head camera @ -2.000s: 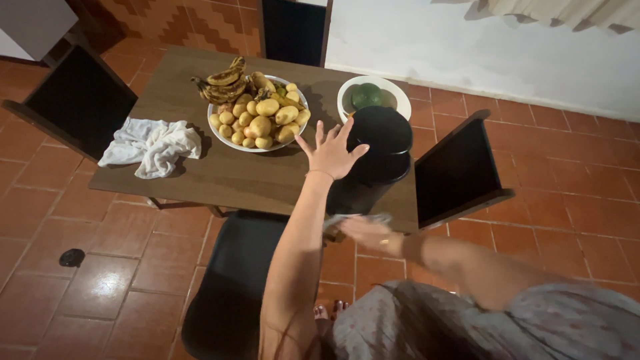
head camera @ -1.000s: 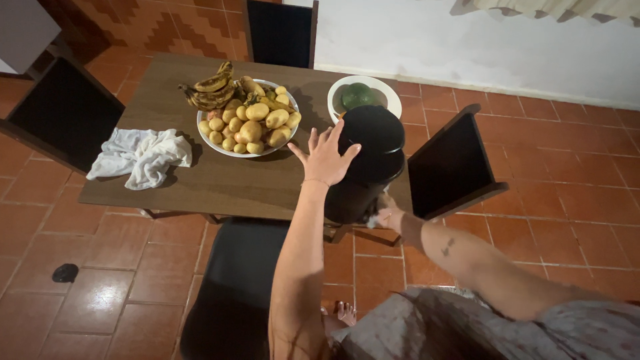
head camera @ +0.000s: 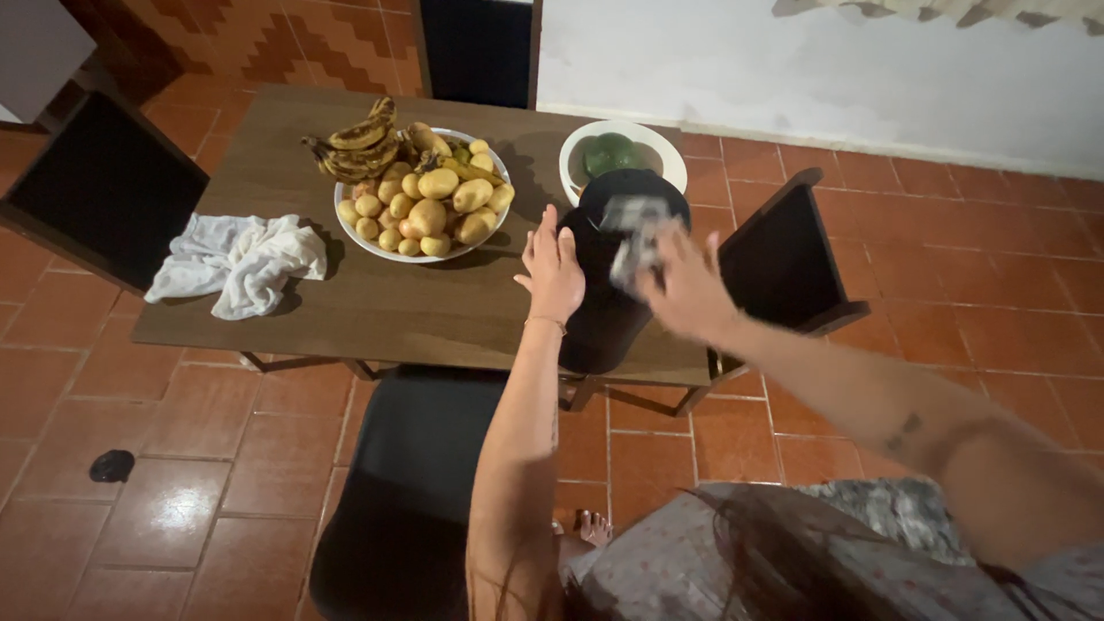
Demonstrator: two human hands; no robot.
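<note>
A tall black container (head camera: 604, 302) stands at the right end of the wooden table. My left hand (head camera: 554, 267) lies against its left side with the fingers spread, gripping nothing. In my right hand (head camera: 690, 280) is a pale, patterned cloth (head camera: 636, 241), blurred by motion, over the container's upper right part and top. What the container is for cannot be told. Behind it, partly hidden, is a white bowl (head camera: 671, 164) with a round green fruit (head camera: 611, 153).
On the wooden table (head camera: 414, 315) are a white bowl (head camera: 343, 226) of potatoes, a bunch of spotted bananas (head camera: 358, 147) and a crumpled white cloth (head camera: 246, 263). Black chairs (head camera: 780, 254) stand around it, one (head camera: 405, 483) at the near side. A dark object (head camera: 112, 466) lies on the tiled floor.
My right hand has risen with the cloth from the container's lower right side to its upper part. My left hand has shifted from over the container's upper left edge to its left side.
</note>
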